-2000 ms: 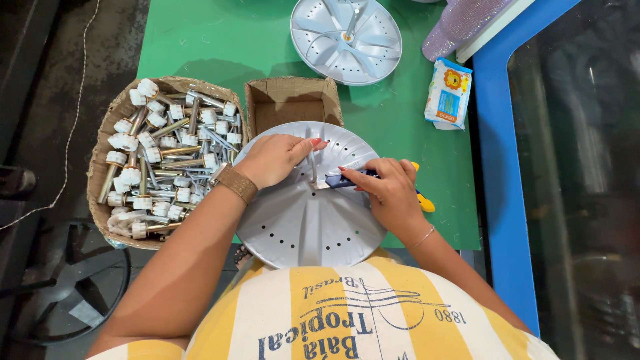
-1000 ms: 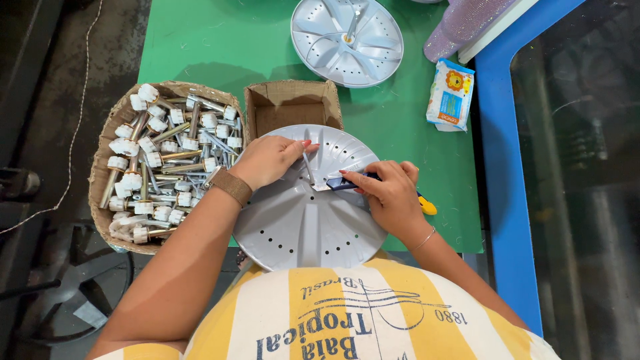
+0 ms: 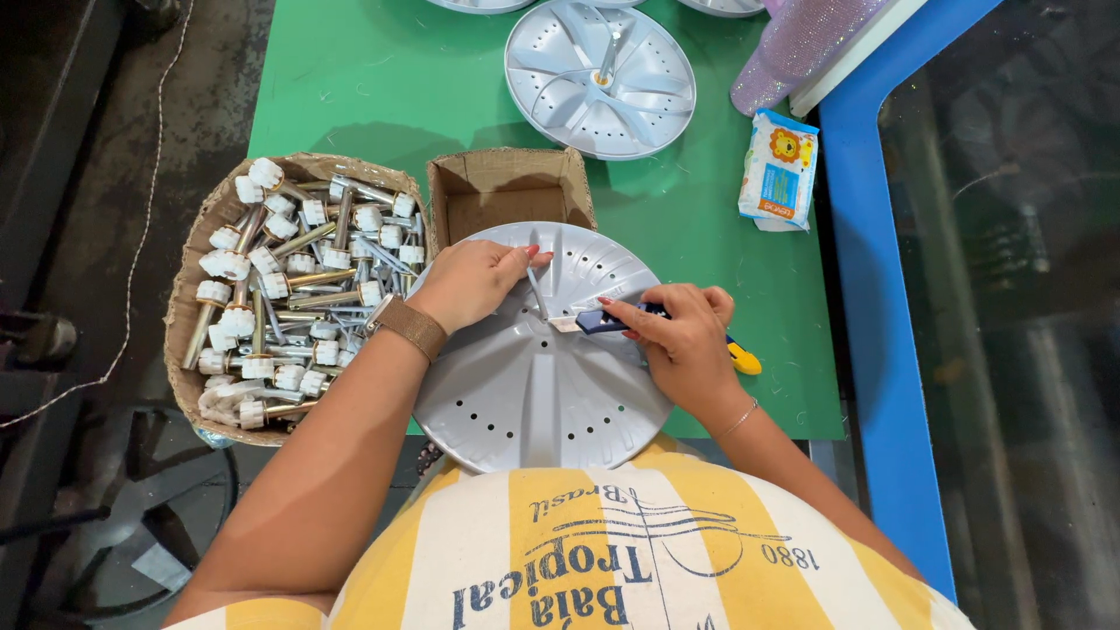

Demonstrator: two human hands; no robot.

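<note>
A round grey plastic disc with raised fins and small holes [image 3: 542, 385] leans between my body and the table edge. My left hand [image 3: 477, 280] pinches a thin grey plastic stem [image 3: 537, 293] that rises near the disc's centre. In my right hand [image 3: 687, 337] is a dark blue snap-off utility knife [image 3: 604, 320]; its blade touches the base of the stem. A yellow-ended tool [image 3: 744, 357] shows beyond my right hand, and whether it is part of the knife I cannot tell.
Left stands a cardboard box [image 3: 185, 306] full of metal shafts with white plastic caps. A smaller cardboard box [image 3: 507, 157] sits behind the disc. More discs [image 3: 604, 118], a wipes packet [image 3: 777, 179] and a glittery tumbler [image 3: 796, 48] lie on the green table [image 3: 350, 96]. A blue frame [image 3: 862, 262] runs along the right.
</note>
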